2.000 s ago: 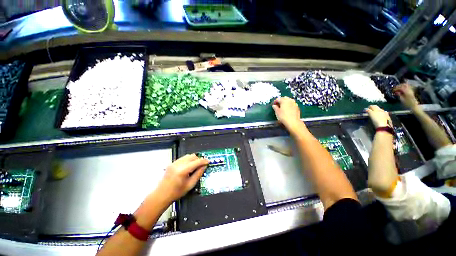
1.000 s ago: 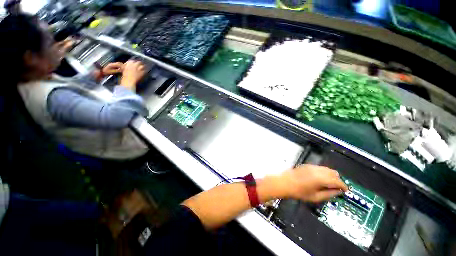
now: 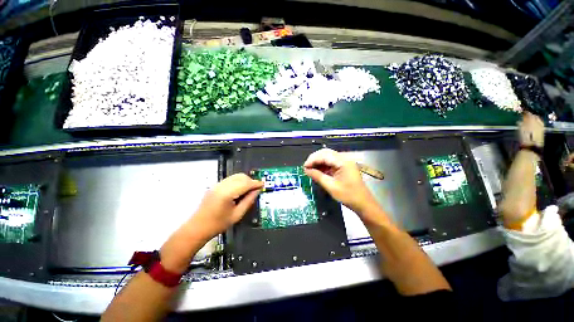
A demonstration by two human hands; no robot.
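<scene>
A green circuit board [image 3: 286, 210] lies in a black pallet [image 3: 292, 245] in front of me. A row of small white and dark components [image 3: 281, 182] stands near its top edge. My left hand [image 3: 225, 202], with a red wrist strap [image 3: 165, 270], has thumb and forefinger pinched at the board's upper left edge, beside that row. My right hand [image 3: 340, 179] has its fingertips pinched at the board's upper right corner. Anything held between the fingertips of either hand is too small to make out.
Behind the rail are a black tray of white parts [image 3: 123, 78], a green heap [image 3: 220, 82], white parts [image 3: 302, 91] and a speckled heap [image 3: 431, 83]. More boards [image 3: 448, 180] lie on both sides. A thin brownish tool [image 3: 370, 171] lies right. Another person's arm [image 3: 521, 182] reaches in.
The view has swung left and back again. My right hand, at the white parts two seconds ago and out of view one second ago, is now at the board. My left hand remains there.
</scene>
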